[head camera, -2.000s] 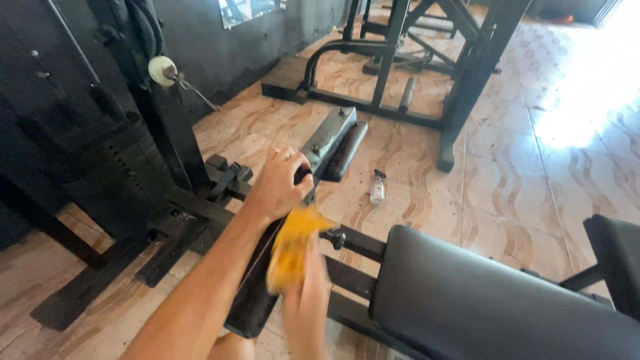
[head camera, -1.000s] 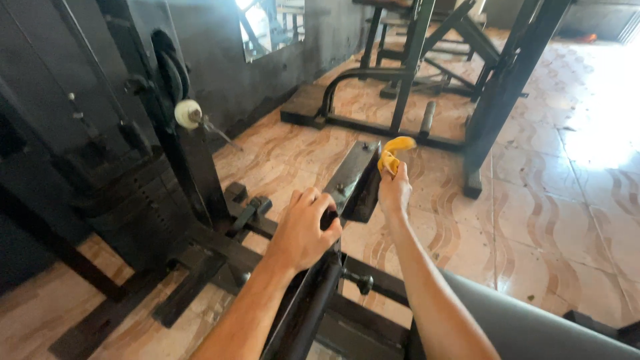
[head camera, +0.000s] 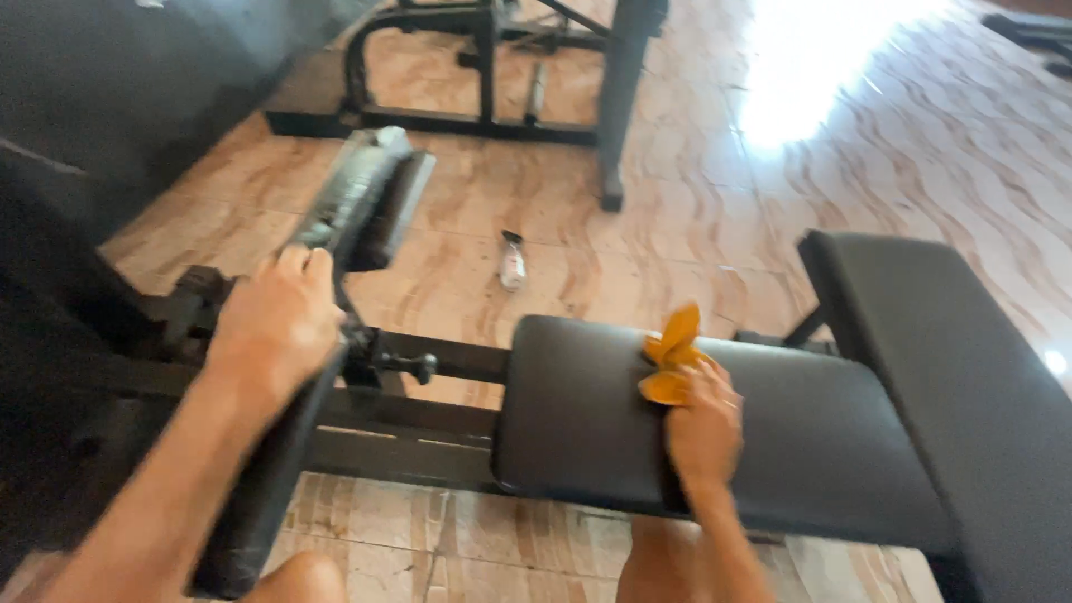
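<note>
My left hand (head camera: 280, 322) grips the metal bar of the exercise machine, between the upper padded roller (head camera: 398, 209) and the long lower black roller (head camera: 268, 494). In my right hand (head camera: 708, 419) is a bunched yellow cloth (head camera: 674, 360), over the black padded seat (head camera: 586, 410); blur hides whether the cloth touches the seat. A small spray bottle (head camera: 512, 264) with a black top is on the tiled floor beyond the seat.
The padded backrest (head camera: 946, 335) rises at the seat's right end. An adjustment knob (head camera: 419, 367) sticks out left of the seat, above the frame beam (head camera: 410, 423). Another machine's black frame (head camera: 477, 121) stands farther back, near the dark wall (head camera: 159, 92).
My right hand has moved with the yellow cloth from beside the upper roller to over the seat. My left hand stays on the machine's bar. The view has turned down and right.
</note>
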